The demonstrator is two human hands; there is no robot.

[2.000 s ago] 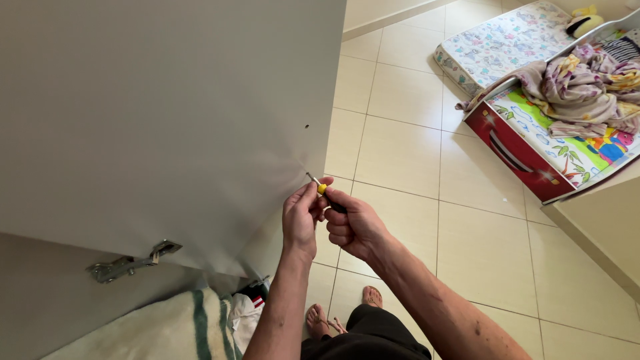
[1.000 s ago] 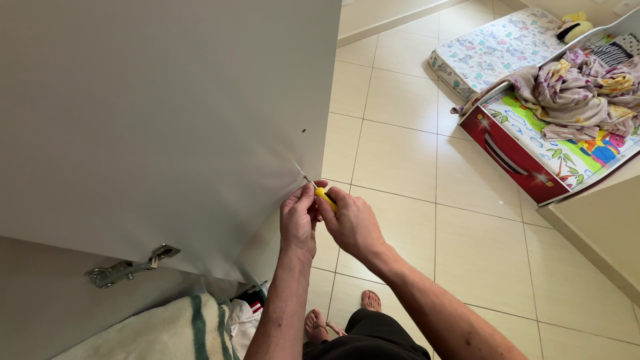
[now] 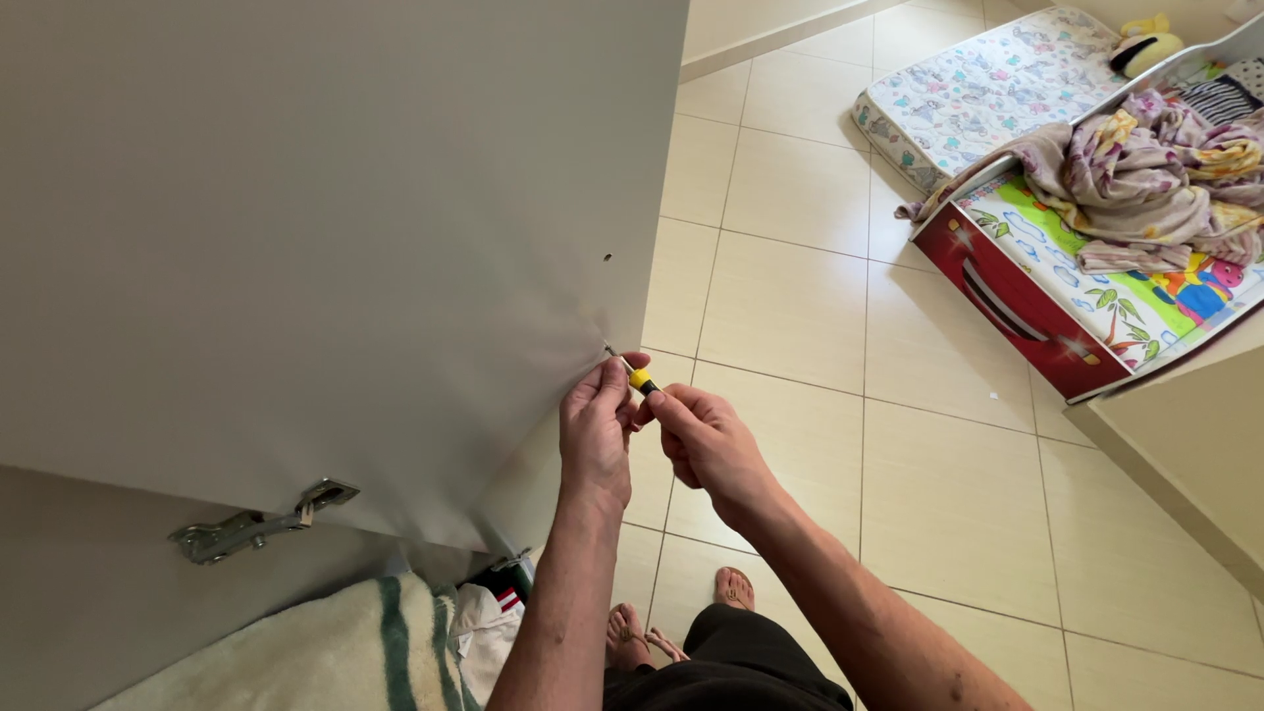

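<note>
My right hand (image 3: 703, 434) is closed around the handle of a yellow and black screwdriver (image 3: 642, 381). The shaft points up and left to the face of a grey cabinet door (image 3: 395, 217), near its free edge. Beside the shaft, the fingers of my left hand (image 3: 598, 415) are pinched together close to the tip; whether they grip the shaft or a small part is hidden. Above the tip a small dark hole (image 3: 607, 257) shows in the door. A metal hinge (image 3: 262, 523) joins the door's lower left to the cabinet.
Below the door lie a cream blanket with green stripes (image 3: 296, 647) and a white cloth (image 3: 486, 632). At the right stands a red car-shaped child's bed (image 3: 1027, 306) with a crumpled patterned blanket (image 3: 1136, 178). A small mattress (image 3: 987, 89) lies behind it on the tiled floor (image 3: 780, 326).
My right hand has shifted its grip on the screwdriver, from higher over the yellow part a second ago to farther back on the handle. My left hand stays by the shaft.
</note>
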